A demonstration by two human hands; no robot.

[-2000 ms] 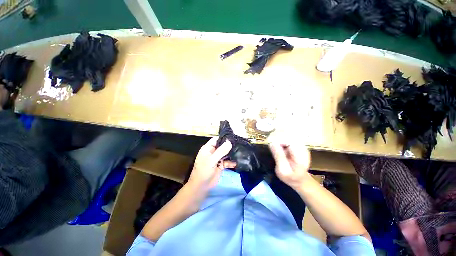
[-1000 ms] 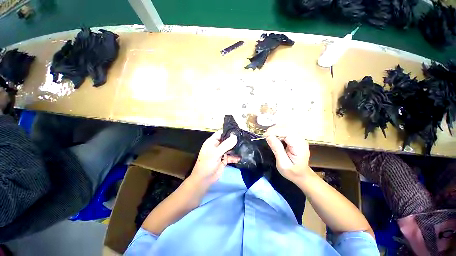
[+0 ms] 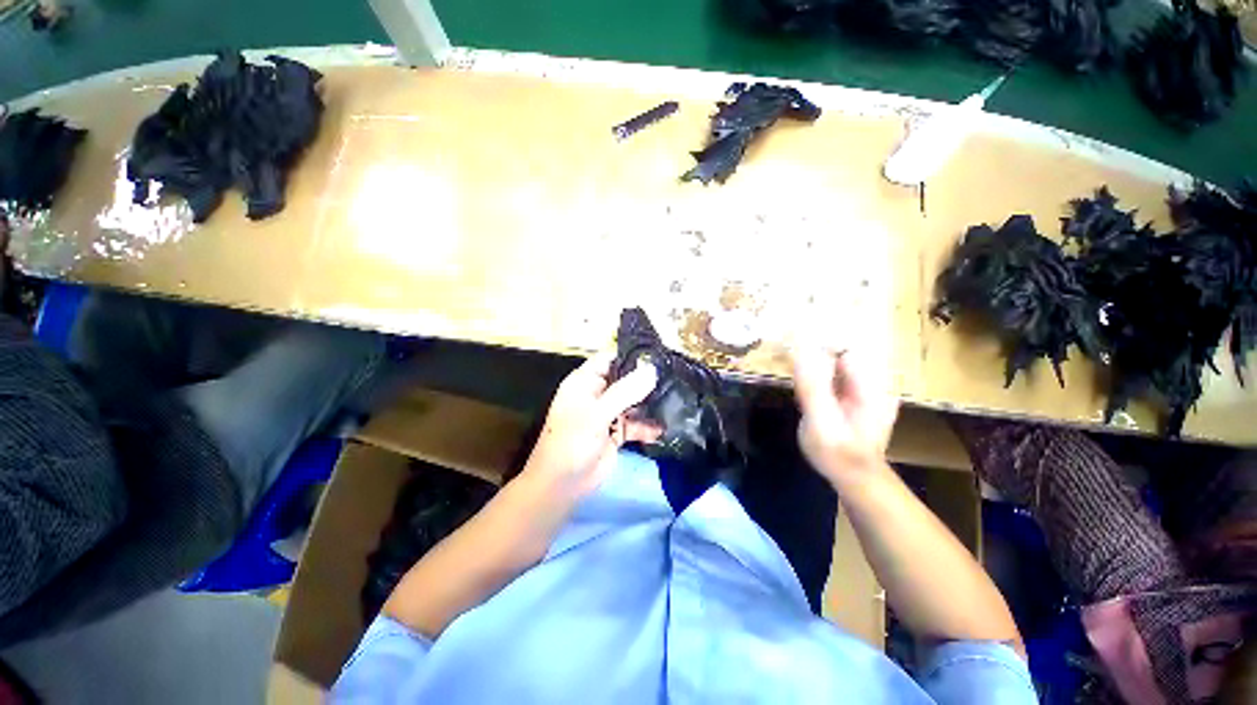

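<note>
My left hand grips a black spiky piece at the bench's front edge, thumb on top. A smooth, glossy black part sits low against it over the lap; where the two meet is unclear. My right hand is right of the piece and apart from it, bare, fingertips pinched near the bench edge. It is slightly blurred, and the thin pale stick in its fingertips barely shows against the bright bench. A whitish glue puddle with brown stains lies left of the right fingertips.
On the cardboard-covered bench are a single black piece, a ridged strip, a white glue bottle and black piles left and right. Seated people are on both sides. An open box stands below. More pieces lie on the green belt.
My right hand came in to the black piece with the thin stick, then moved away to the right. My left hand keeps its grip. The view has shifted slightly.
</note>
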